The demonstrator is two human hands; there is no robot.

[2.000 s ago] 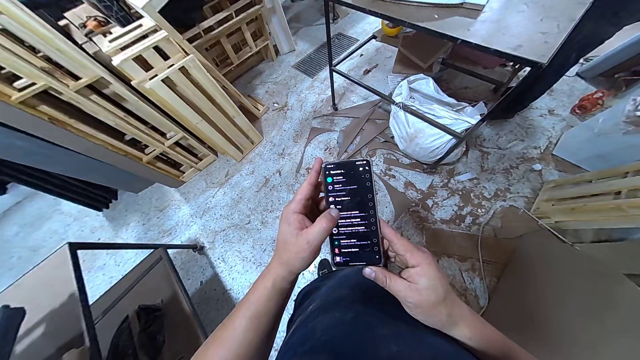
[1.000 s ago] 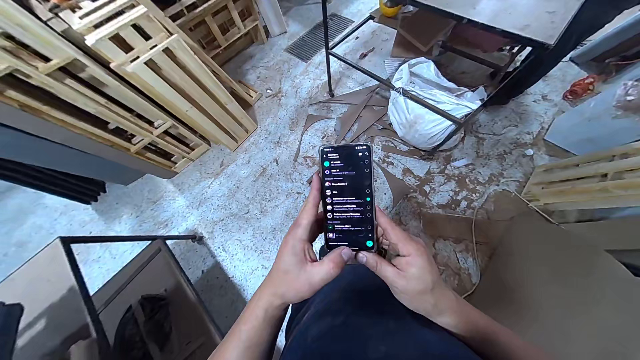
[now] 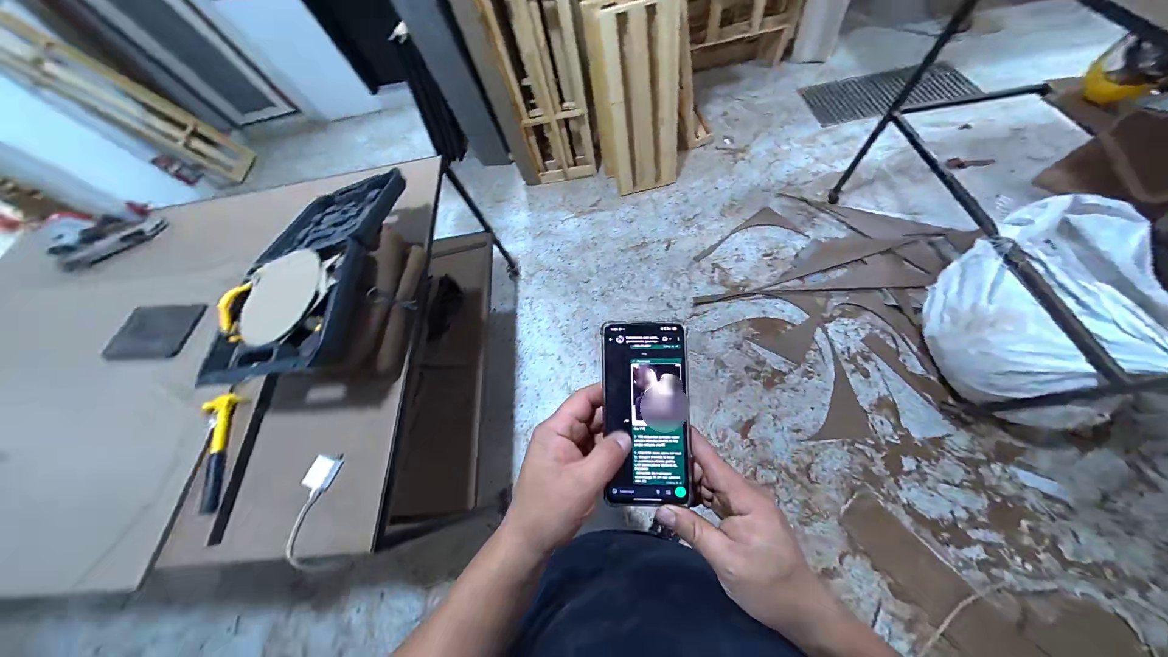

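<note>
A smartphone is held upright in both hands above my lap, its screen lit with a chat and a picture. My left hand grips its left edge, the thumb over the lower left of the screen. Around the lower right edge and bottom corner is my right hand, its thumb below the screen. On the table to the left lie an open dark tool case with a round pale disc on it, a yellow and black hammer and a white plug on a cable.
The brown tabletop also carries a dark square pad. Wooden pallets lean ahead. At right, a white sack lies by a metal frame. Cardboard scraps litter the floor, which has a metal grate.
The view has swung left, bringing the tool table into sight. The phone's screen has gone from a list to a chat with a picture. My left thumb has moved from the phone's bottom onto its left side.
</note>
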